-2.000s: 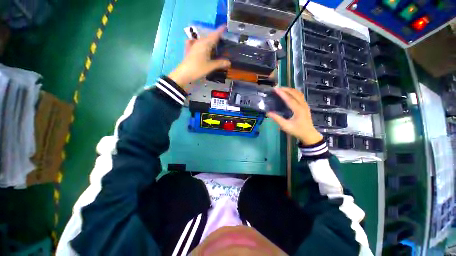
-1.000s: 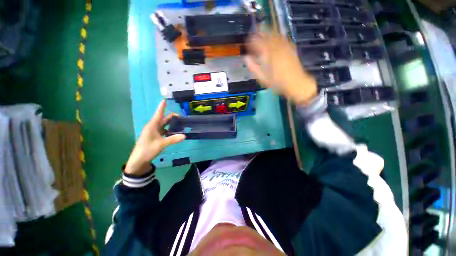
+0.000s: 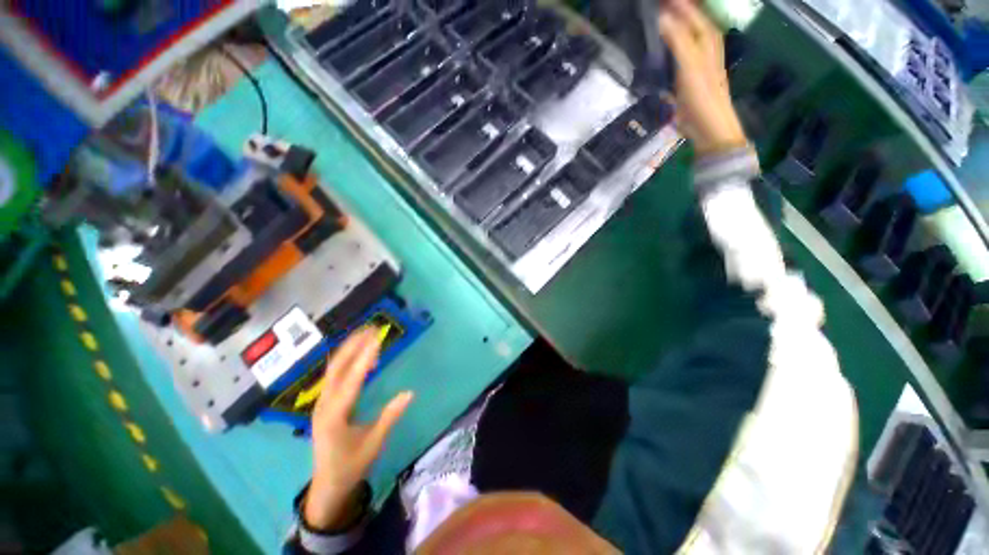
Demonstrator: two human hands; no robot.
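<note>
My left hand [image 3: 349,428] is open and empty, fingers apart, over the two-arrow label [image 3: 374,331] on the press base. My right hand [image 3: 705,81] is at the top, beyond the tray, with its fingers on a dark, blurred black housing [image 3: 638,41] that the frame's top edge cuts off. The blister tray [image 3: 534,263] holds rows of black housings [image 3: 474,139] and has a bare pale pocket area. The orange-brown fixture [image 3: 260,271] sits on the holed grey base plate [image 3: 195,369]. The metal press head [image 3: 195,255] is close over it and hides much of what it holds.
The control box [image 3: 108,33] hangs at the upper left. A thin black cable [image 3: 258,92] runs behind the press. A conveyor [image 3: 884,314] with spaced black parts runs down the right. More dark parts [image 3: 922,488] lie in a pale tray at the lower right. Yellow-black floor tape [image 3: 103,374] is at left.
The view has turned right. My left hand has let go of the housing it held by the bench edge. My right hand has moved from the fixture to the tray's far side. The press head now shows over the fixture.
</note>
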